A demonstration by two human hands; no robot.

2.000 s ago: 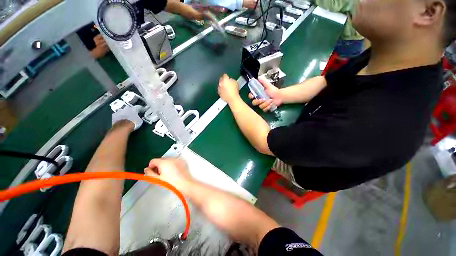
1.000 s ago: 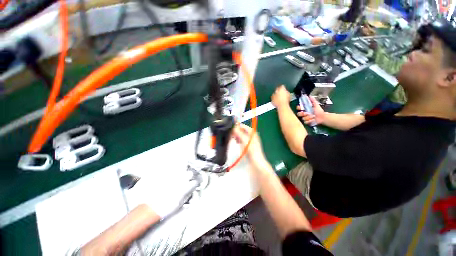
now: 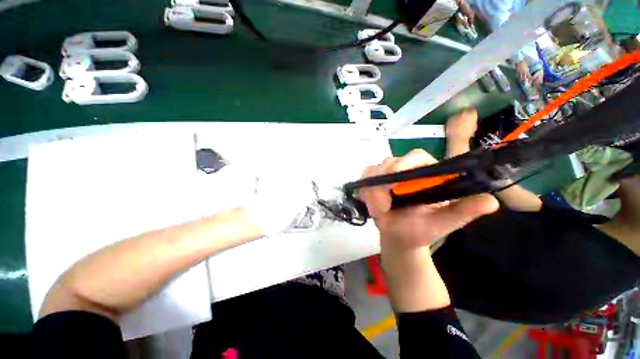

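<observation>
My right hand (image 3: 414,200) is wrapped around the black and orange powered screwdriver (image 3: 442,184), which lies nearly level with its thin tip towards my left hand. My left hand (image 3: 277,203), in a white glove, is at the middle of the white work sheet (image 3: 112,189) and holds a light oval housing (image 3: 306,219) by its near end. The glove blends into the sheet, so its fingers are hard to make out. The tool tip is close to the housing; I cannot tell if they touch. A small dark part (image 3: 210,160) lies on the sheet, left of the glove.
Several white oval housings (image 3: 105,90) stand in groups on the dark green conveyor (image 3: 267,91) beyond the sheet. A pale metal upright (image 3: 463,70) rises at the right. An orange hose (image 3: 575,91) runs to the upper right. A neighbouring worker in a black top (image 3: 533,259) is at the right.
My right hand has closed on the screwdriver, which has swung from upright to nearly level. The view has turned. My left hand has the housing on the sheet; two seconds ago it was over the conveyor.
</observation>
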